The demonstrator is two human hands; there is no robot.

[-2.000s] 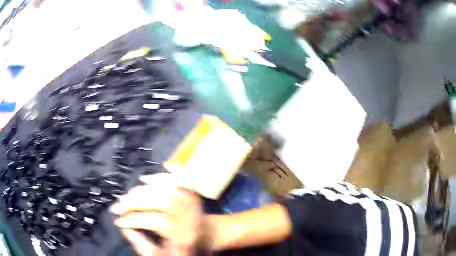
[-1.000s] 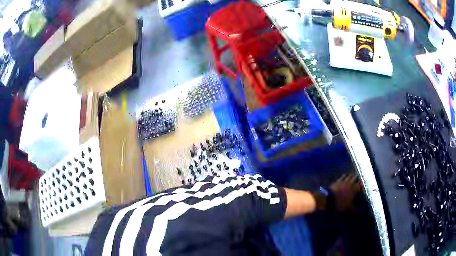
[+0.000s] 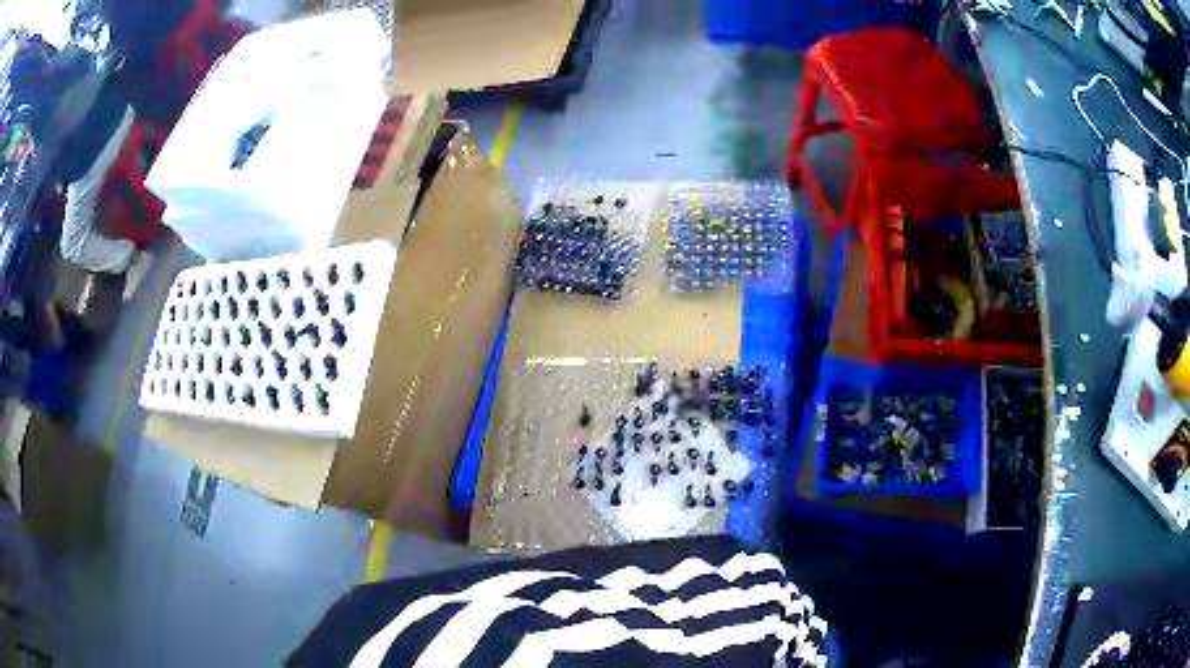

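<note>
Neither of my hands shows; only a black sleeve with white stripes (image 3: 653,607) is at the bottom edge. Nearest in front lies a clear tray (image 3: 535,437) with rows of small black parts, on cardboard. Behind it are a clear tray of dark parts (image 3: 577,251) and a clear tray with yellowish parts (image 3: 728,239). At the left, a white foam tray (image 3: 268,337) holds rows of black earbuds and rests on a cardboard box.
A white foam box (image 3: 281,124) stands behind the foam tray. A red stool (image 3: 890,94), a red bin (image 3: 877,281) and a blue bin of small parts (image 3: 887,431) are at the right. The green bench (image 3: 1109,235) runs along the right edge. Part of a person is at far left.
The view has turned left, so trays, bins and bench sit further right. My left hand, seen earlier by the bench edge, is out of the picture.
</note>
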